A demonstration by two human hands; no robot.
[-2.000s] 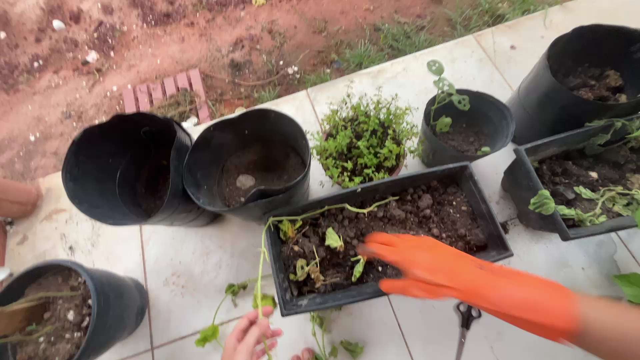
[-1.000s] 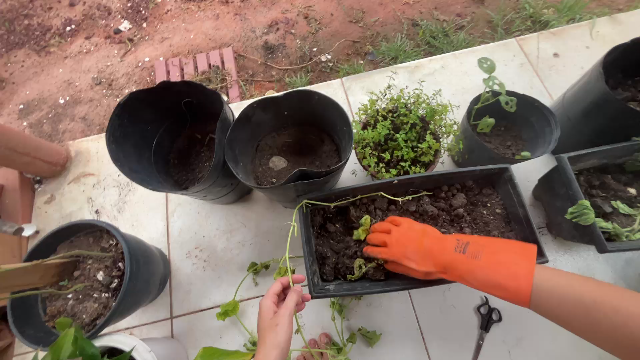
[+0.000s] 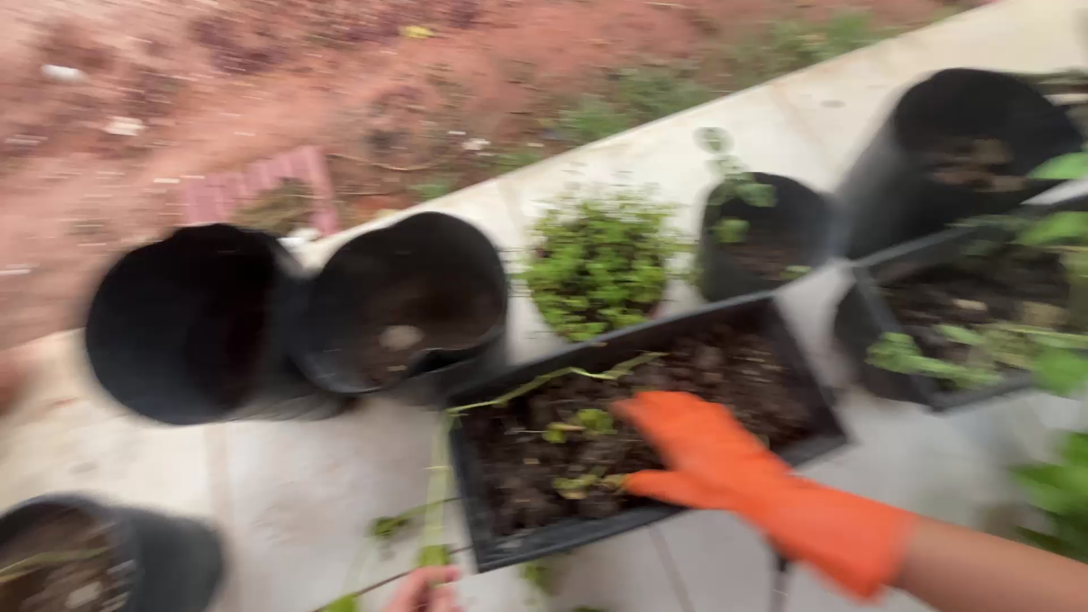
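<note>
My right hand (image 3: pixel 722 476), in an orange rubber glove, is over the soil of a black rectangular planter (image 3: pixel 527 552), thumb and fingers apart beside a few wilted green leaves (image 3: pixel 586 425). Nothing shows between its fingers. At the bottom edge, my bare left hand (image 3: pixel 425 591) is partly cut off, its fingers closed on a long green vine stem (image 3: pixel 438 476). The stem runs up past the planter's left corner and over its soil. Motion blurs the view. A dark piece of the scissors (image 3: pixel 779 578) shows below the glove.
Behind the planter stand two large black pots (image 3: pixel 183 327) (image 3: pixel 408 306), a bushy green plant (image 3: pixel 599 263) and a smaller black pot (image 3: pixel 765 234). Another rectangular planter (image 3: pixel 884 374) and a large pot (image 3: pixel 960 161) are at right. One more pot (image 3: pixel 170 552) is lower left, on pale tiles.
My gloved hand was down on the soil with its fingers together one second ago; its thumb and fingers are now spread. The left hand still holds the stem. The view has shifted and tilted.
</note>
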